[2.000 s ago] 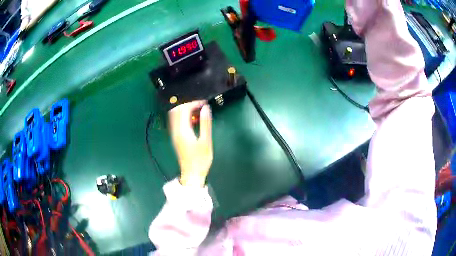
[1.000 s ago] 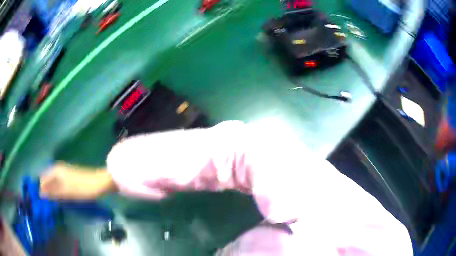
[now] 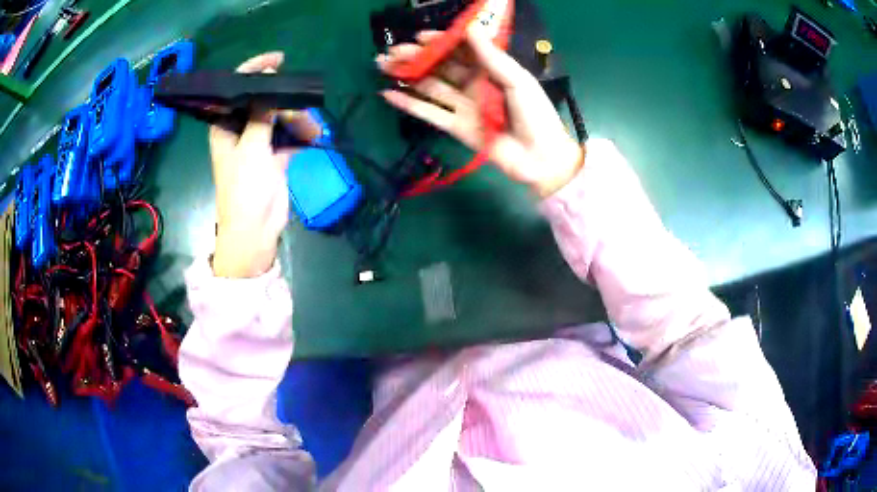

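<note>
My left hand point(image 3: 245, 163) grips the black battery clamp point(image 3: 240, 91), held level above the bench. My right hand point(image 3: 519, 144) holds the red battery clamp point(image 3: 452, 48) by its handles, in front of the near test box point(image 3: 529, 29). A blue battery tester point(image 3: 323, 184) lies on the green bench between my hands, partly hidden behind my left hand. Red and black tester leads point(image 3: 385, 183) lie bunched beside it. The near test box is partly covered by my right hand; one brass-coloured post point(image 3: 544, 46) shows.
Several blue testers point(image 3: 111, 115) with tangled red and black leads point(image 3: 91, 288) are at the left. A second test box point(image 3: 789, 96) with a red display stands at the right, with a plug cable point(image 3: 769, 183). A pale tape patch point(image 3: 438, 292) is near the bench edge.
The view has shifted. My arm that reached across to the testers at the left is back. Both hands now hold clamps, and a blue tester lies between them.
</note>
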